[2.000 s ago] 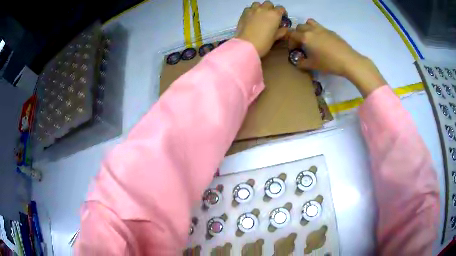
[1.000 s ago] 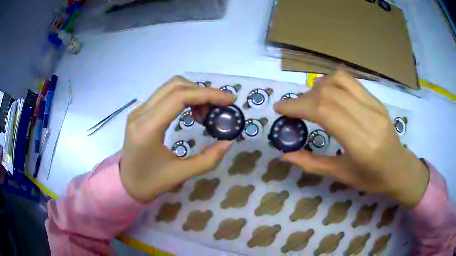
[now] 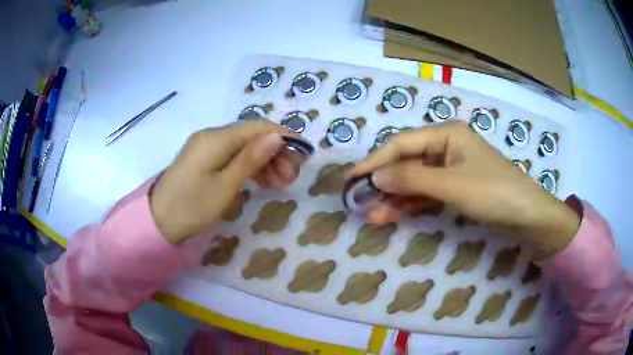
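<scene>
My left hand (image 3: 232, 166) holds a speaker driver (image 3: 298, 146) between thumb and fingers, tilted, above the foam tray (image 3: 291, 292). My right hand (image 3: 444, 177) holds another speaker driver (image 3: 359, 194), tilted and blurred, also above the tray. The tray's far rows hold several speaker drivers with white rings and grey metal centres facing up. The nearer rows of cutouts show brown base. My hands hide part of the second and third rows.
Tweezers (image 3: 141, 118) lie left of the tray. A cardboard sheet (image 3: 479, 24) on a clear plastic tray (image 3: 402, 33) is at the upper right. Pens (image 3: 50, 104) stand at the left edge. Yellow tape (image 3: 236, 326) runs along the near edge.
My hands came from the cardboard to the foam tray, each with a speaker driver. Since one second ago both drivers have been tilted from face-up, and the view has shifted so the tray sits higher.
</scene>
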